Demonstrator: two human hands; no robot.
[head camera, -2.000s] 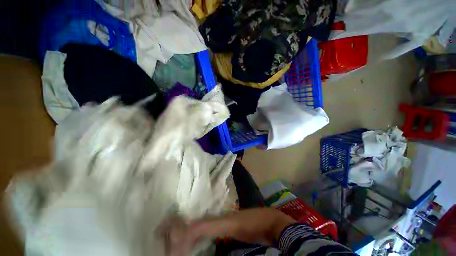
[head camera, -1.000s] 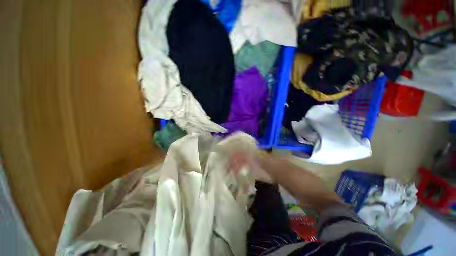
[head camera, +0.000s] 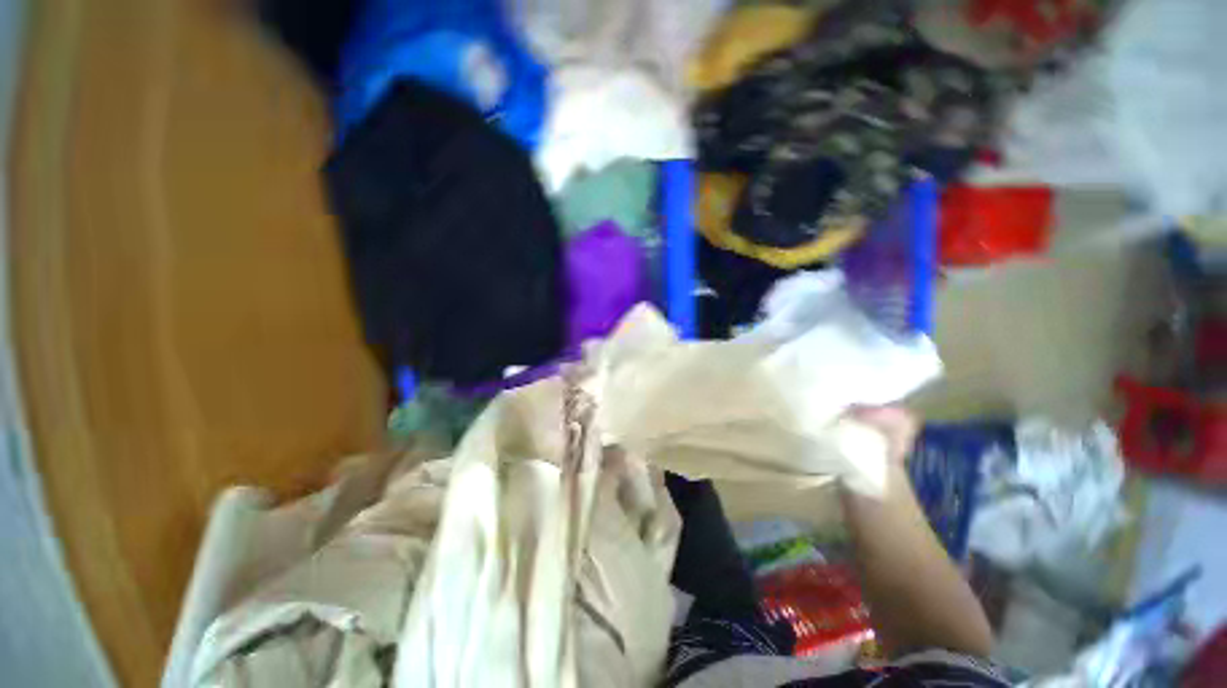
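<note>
My right hand (head camera: 884, 433) is right of centre, at the end of a bare forearm. It grips the edge of a cream cloth piece (head camera: 727, 403), stretched out to the left towards a heap. The fingers are blurred. The heap of loose, wrinkled cream cloth (head camera: 498, 578) fills the lower left and centre, with long folds hanging down. My left hand is not in view.
A brown wooden surface (head camera: 202, 309) lies at left. Behind the heap are black cloth (head camera: 451, 242), purple cloth (head camera: 602, 282) and a blue basket (head camera: 678, 255) with camouflage cloth (head camera: 861, 101). Red plastic items (head camera: 993, 225) stand at right.
My right hand has moved right, away from the heap, drawing a cream piece out with it. The view has shifted, so the baskets appear further left.
</note>
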